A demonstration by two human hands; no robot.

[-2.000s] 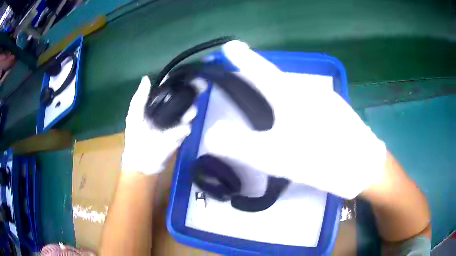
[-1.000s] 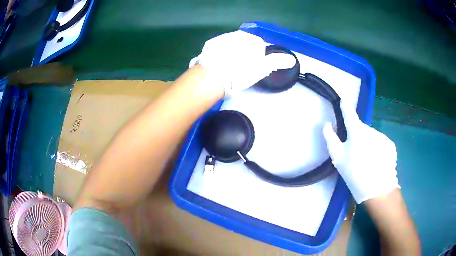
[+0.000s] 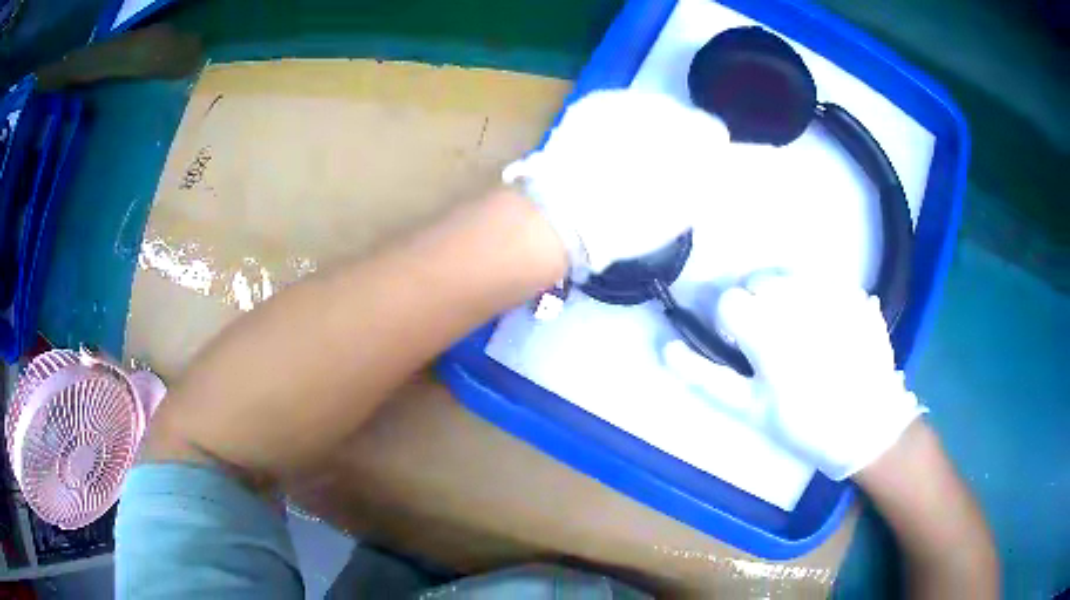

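A black headset (image 3: 898,223) lies on the white liner (image 3: 610,363) of a blue tray (image 3: 634,463). The upper ear cup (image 3: 753,84) shows its dark reddish inner face. My white-gloved left hand (image 3: 634,176) lies over the lower ear cup (image 3: 640,277) and covers much of it; its fingertips are hard to make out against the liner. My white-gloved right hand (image 3: 810,363) holds the headband near its lower part. A small part with a pale end (image 3: 548,305) shows beside my left wrist, partly hidden.
Brown cardboard (image 3: 352,141) with tape marks lies under and left of the tray. A pink fan (image 3: 76,440) stands at the lower left. Blue trays (image 3: 41,211) are stacked at the left edge. The green belt (image 3: 446,29) runs behind.
The view has shifted, so the tray appears further right and higher. My left hand has moved from the upper ear cup to the lower one. My right hand is now lower on the headband.
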